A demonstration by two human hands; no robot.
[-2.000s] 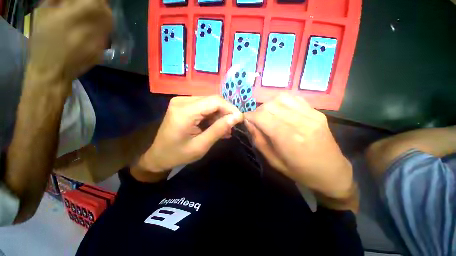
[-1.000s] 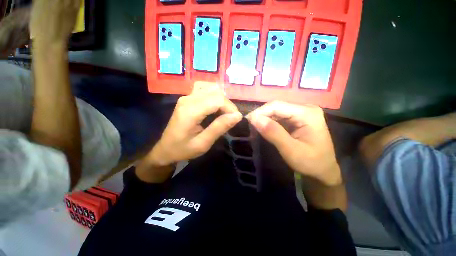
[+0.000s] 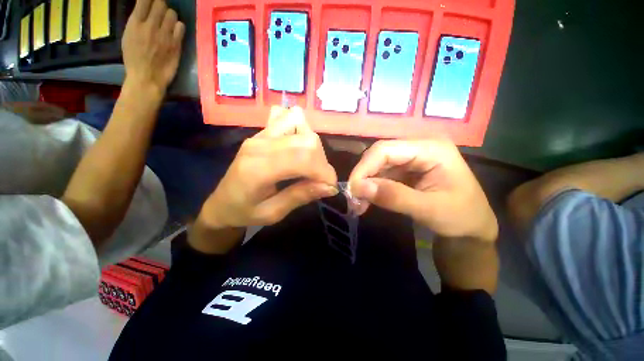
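A clear lens film sheet (image 3: 340, 229) with rows of cut-out outlines hangs below my hands in front of the black shirt. My left hand (image 3: 272, 173) pinches its top edge between thumb and index finger; a small clear piece shows above its other fingers at the tray's edge. My right hand (image 3: 424, 190) pinches the sheet's top right corner, where a small shiny clear bit shows at the fingertips. Beyond them the red phone tray (image 3: 424, 130) holds a row of light-blue smartphones (image 3: 392, 70), camera ends away from me.
A neighbour's hand (image 3: 152, 46) rests left of the tray, near a black tray (image 3: 70, 58) of yellow-faced phones. Another person's arm and blue sleeve (image 3: 593, 240) are at right. Stacked red trays (image 3: 134, 282) stand low at left. The bench (image 3: 565, 92) is dark green.
The dotted part of the sheet is no longer seen above my hands. The view has shifted, showing more of the yellow-faced phones. The neighbour's hand has moved right, closer to the red tray.
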